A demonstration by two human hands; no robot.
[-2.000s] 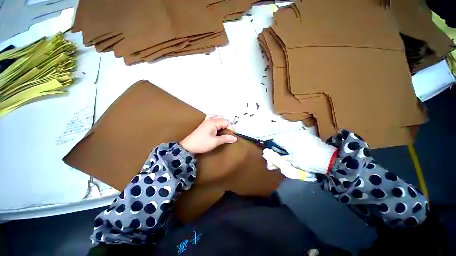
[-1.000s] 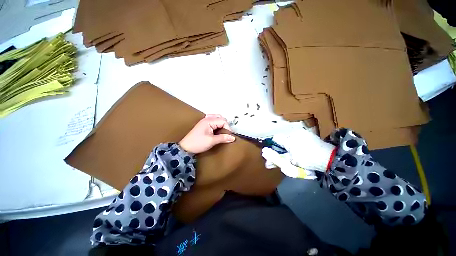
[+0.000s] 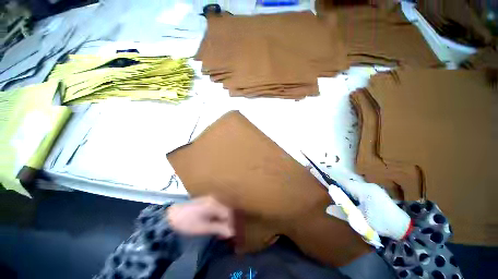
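Note:
A brown cut panel (image 3: 245, 158) lies at a slant over the table's front edge and hangs towards my dark apron. My bare left hand (image 3: 203, 217), blurred, pinches the panel's near edge, where a part is folded up. My gloved right hand (image 3: 367, 210) is shut on the scissors (image 3: 323, 177) at the panel's right side. The slim dark blades point up and left over the panel's edge. The scissor handles are mostly hidden in the white glove.
A large brown panel stack (image 3: 437, 125) lies at the right, another brown stack (image 3: 267, 49) at the far centre. Yellow strips (image 3: 125, 79) and yellow sheets (image 3: 27, 125) lie at the left. Dark clippings (image 3: 330, 159) dot the white table (image 3: 136, 141). A blue-rimmed tray (image 3: 277, 4) is at the far side.
The view has swung left. My left hand has left the spot by the blades and moved down to the panel's near edge. The scissors have come away from that hand and point more upward.

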